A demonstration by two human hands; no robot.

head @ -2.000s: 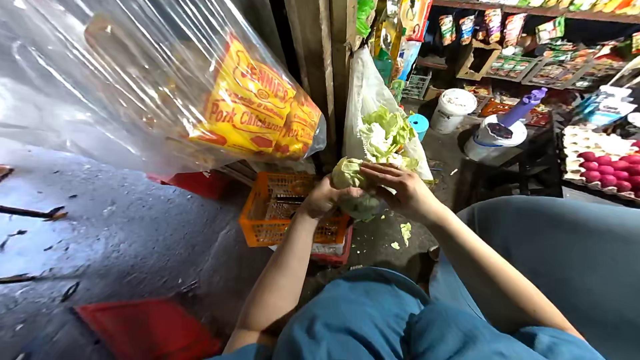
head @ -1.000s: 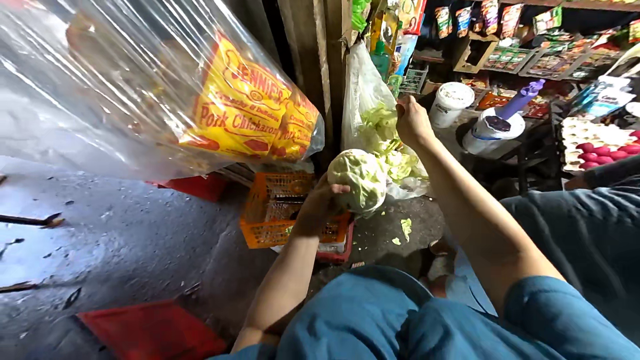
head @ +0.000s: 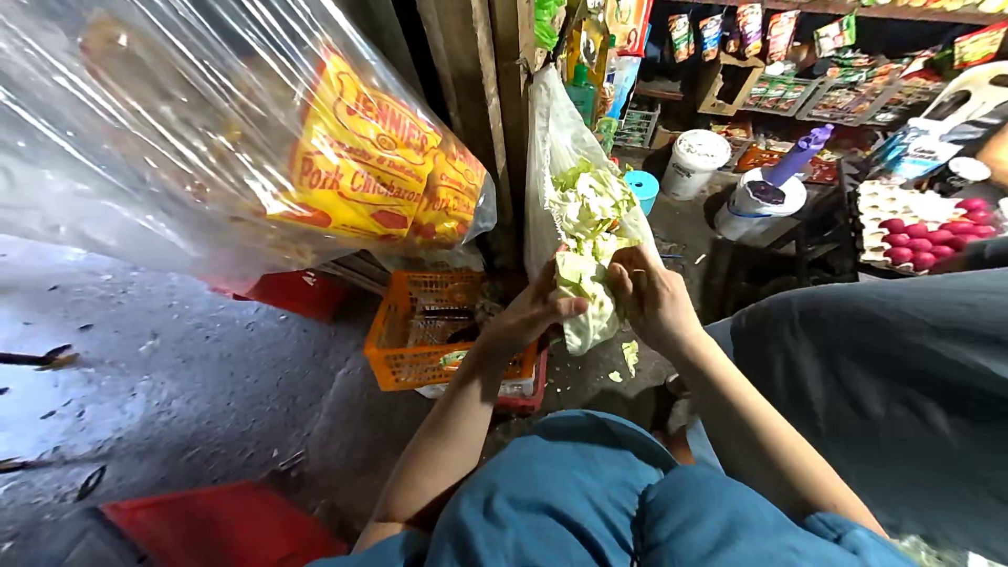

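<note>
A pale green cabbage (head: 587, 315) is held between my hands in front of a white plastic sack. My left hand (head: 543, 309) grips it from the left, thumb across its front. My right hand (head: 647, 295) is at its upper right, fingers curled on a leaf; how firmly they pinch is hidden. Loose cabbage leaves (head: 591, 197) fill the mouth of the white sack (head: 543, 157), which hangs against a wooden post. Leaf scraps (head: 630, 354) lie on the floor below.
An orange plastic crate (head: 402, 370) stands at lower left of the hands. A clear bag with chicharon packs (head: 366, 157) hangs at upper left. White buckets (head: 696, 161), a blue roll (head: 642, 189) and a tray of red eggs (head: 921, 244) are at right. A person's leg (head: 866, 346) is close by.
My right hand has come down from the leaves in the sack back to the cabbage. The cabbage has tilted and moved slightly toward the sack. The other person's leg or clothing at right has shifted.
</note>
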